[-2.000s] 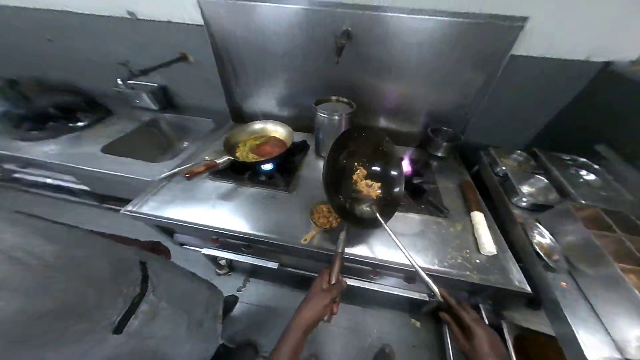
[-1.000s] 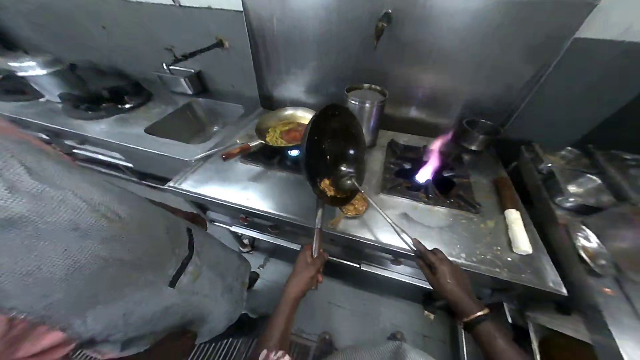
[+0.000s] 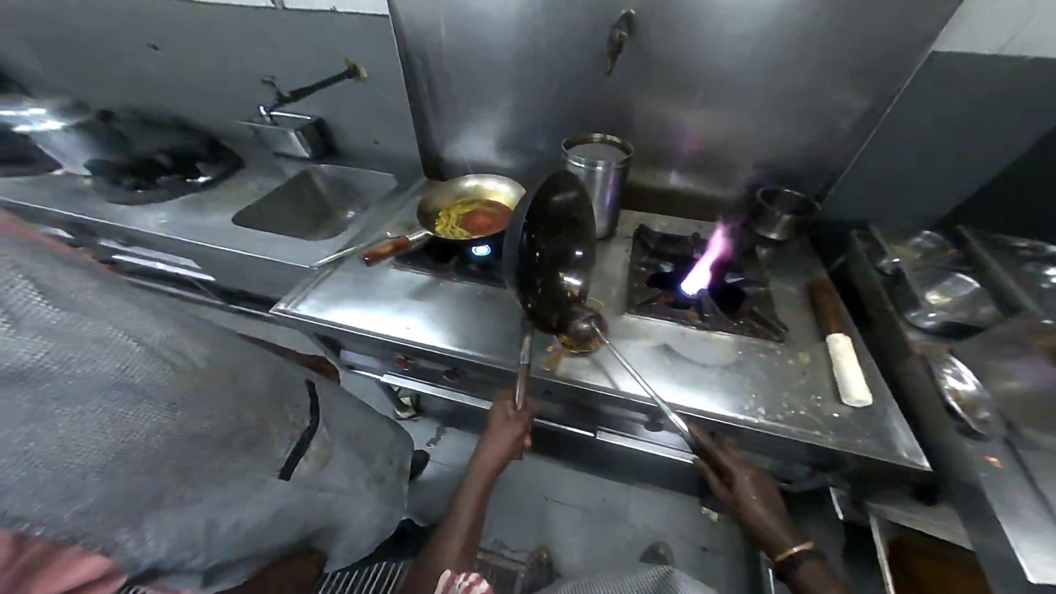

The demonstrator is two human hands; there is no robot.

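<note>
My left hand (image 3: 507, 426) grips the handle of a black wok (image 3: 554, 247), which is tipped steeply on its side above the steel stove top. In my right hand (image 3: 738, 487) is the long handle of a metal ladle (image 3: 584, 323), its bowl at the wok's lower rim. Right beneath them, mostly hidden by wok and ladle, a small dish (image 3: 596, 340) of brown food rests on the counter. The wok's inside looks dark and nearly bare. Left of it, a frying pan (image 3: 427, 198) with yellow food and red sauce sits on a lit burner.
An uncovered burner (image 3: 701, 285) burns with a tall flame to the right. Behind stand a steel canister (image 3: 601, 177) and a small pot (image 3: 782, 213). A wrapped wooden handle (image 3: 846, 367) lies at right. A person in a grey apron (image 3: 165, 371) stands close at left, near a sink (image 3: 309, 202).
The wok has turned from showing its open inside with brown food to a steeply tipped pose over the small dish. Food seen in it earlier no longer shows there.
</note>
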